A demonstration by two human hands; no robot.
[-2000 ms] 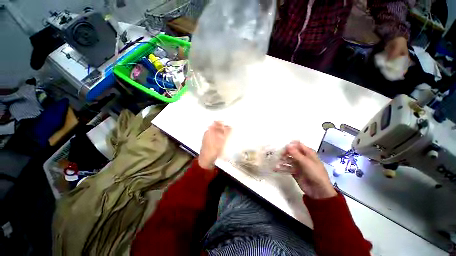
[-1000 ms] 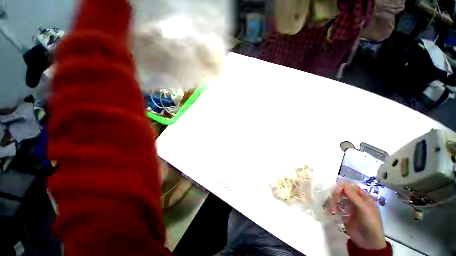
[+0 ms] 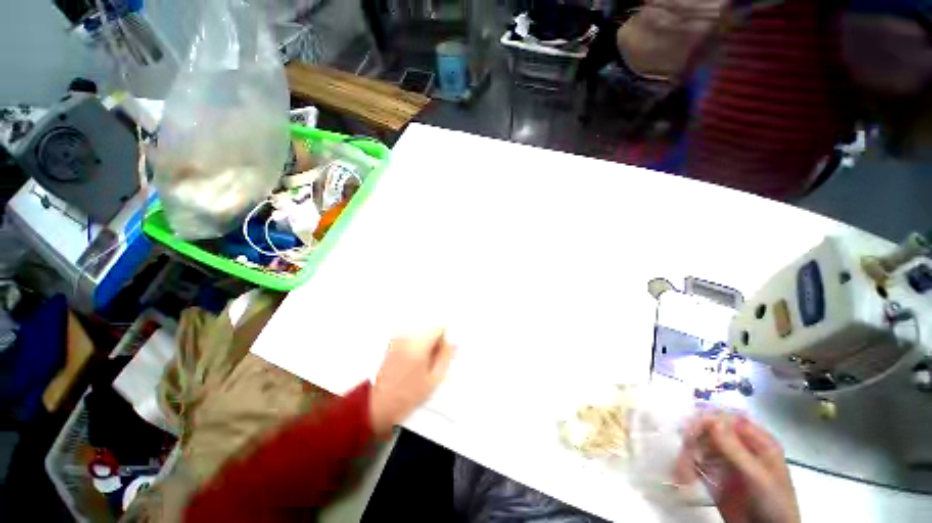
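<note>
A small heap of cream pieces [image 3: 596,429] lies near the front edge of the white table [image 3: 531,235]. A small clear plastic bag [image 3: 654,439] lies against the heap's right side. My right hand [image 3: 741,465] grips the bag's right end with bent fingers. My left hand [image 3: 411,373] is over the table's front left part, blurred, with its fingers curled; whether it holds anything cannot be told. A large clear plastic bag [image 3: 220,153] with cream contents stands on the green basket at the left.
The sewing machine head [image 3: 818,306] with its lit needle area is at the right. The green basket [image 3: 337,220] holds cords and oddments. A khaki cloth heap [image 3: 230,409] lies left of the table. A person in a dark red top [image 3: 761,112] is beyond the table.
The large bag has gone from the table's back left onto the green basket. My left arm has come back down over the table. My right hand has stayed at the small bag beside the cream heap.
</note>
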